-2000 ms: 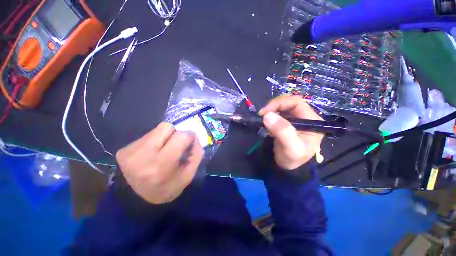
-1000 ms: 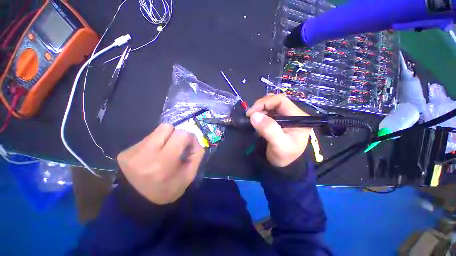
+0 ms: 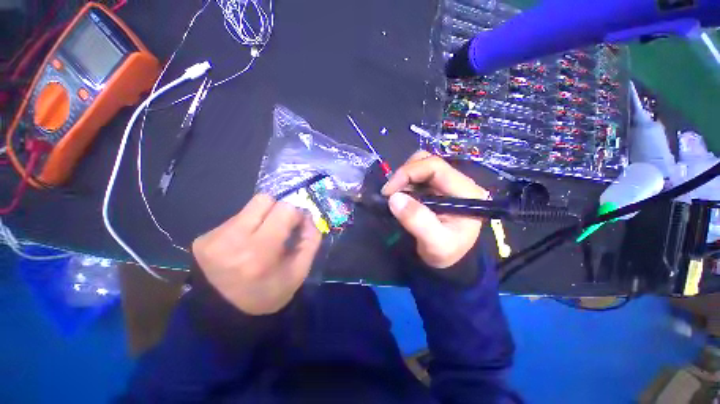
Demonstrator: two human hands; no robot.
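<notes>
The green circuit board (image 3: 337, 210) lies at the end of the white block (image 3: 298, 197), which is largely hidden by my left hand. Both are over the crinkled clear bag (image 3: 304, 150). My left hand (image 3: 256, 254) is closed at the block, with a thin dark tool (image 3: 304, 186) sticking out of its fingers over the block; its finger grip is partly blurred. My right hand (image 3: 438, 209) grips the black soldering iron (image 3: 466, 207) like a pen. Its tip points left at the board and is blurred; contact cannot be told.
An orange multimeter (image 3: 83, 95), white USB cable (image 3: 116, 170) and tweezers (image 3: 183, 138) are at left. Solder wire (image 3: 246, 20) is at the top. A screwdriver (image 3: 369, 144) lies behind the work. A blue hot air gun (image 3: 553, 35) hangs over a component tray (image 3: 537, 118); a green-tipped bottle (image 3: 631, 189) is at right.
My right hand and the iron have moved a little left. My left hand stays at the block with the dark tool. The whole view has shifted slightly.
</notes>
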